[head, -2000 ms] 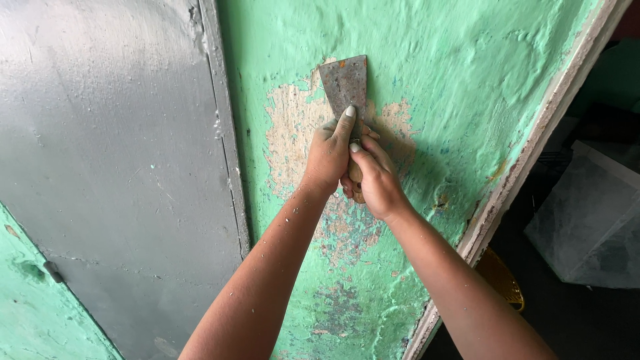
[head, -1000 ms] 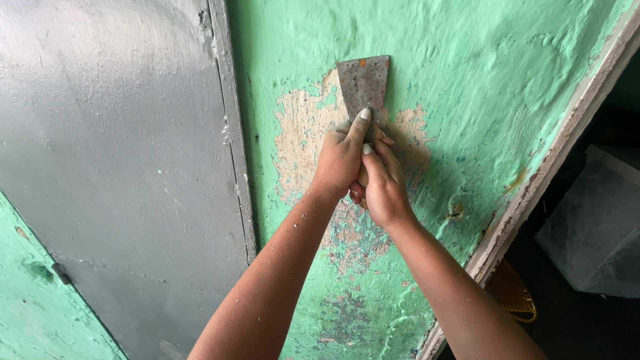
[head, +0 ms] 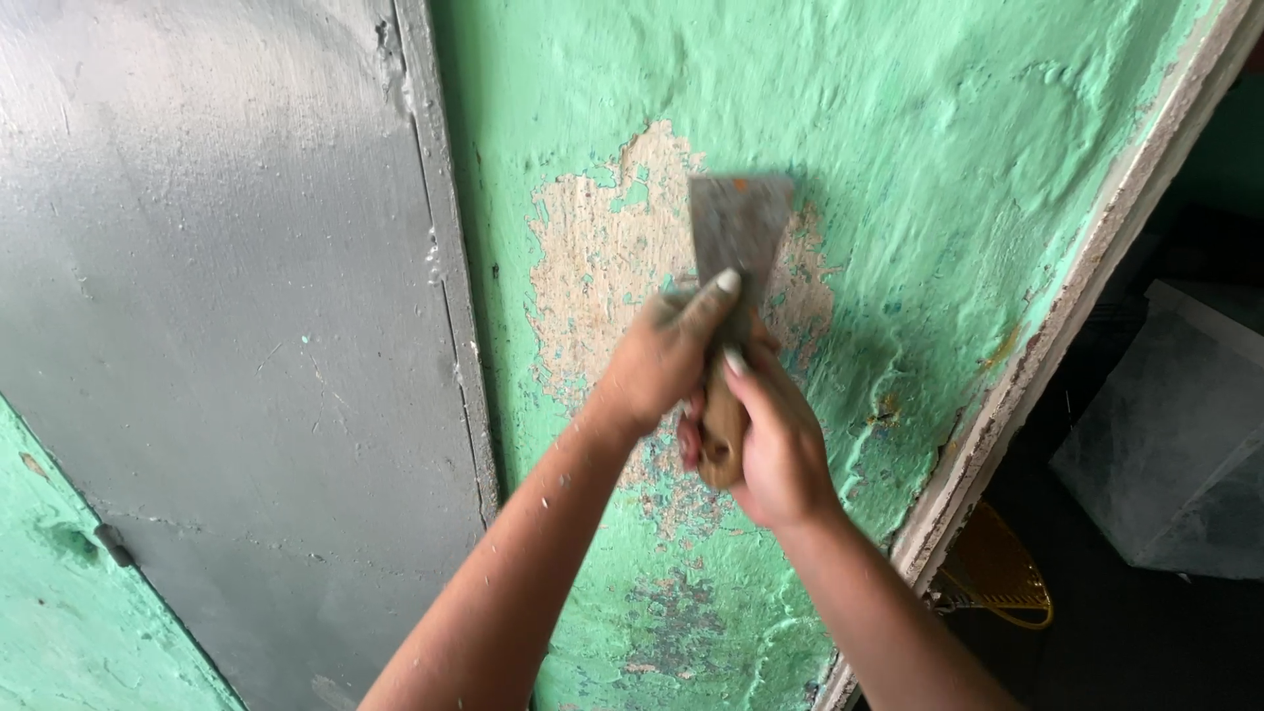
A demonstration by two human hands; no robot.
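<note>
Both hands grip one paint scraper with a wide, stained metal blade and a wooden handle. My left hand wraps the upper part of the tool, its thumb lying along the base of the blade. Just below and to the right, my right hand holds the wooden handle, whose lower end shows between the hands. The blade points up over a bare, pale patch in the green painted wall. Motion blurs the tool, so contact of its edge with the wall is unclear. Small flakes cling to my left forearm.
A grey painted metal door with a hinge stands left of the wall. At the right runs a chipped wall edge; beyond it are a greyish box-like object and a yellow round-edged item in shadow.
Both hands and the scraper have moved down relative to the bare patch since one second ago. More of the pale patch shows above and beside the blade, and the wooden handle is more exposed.
</note>
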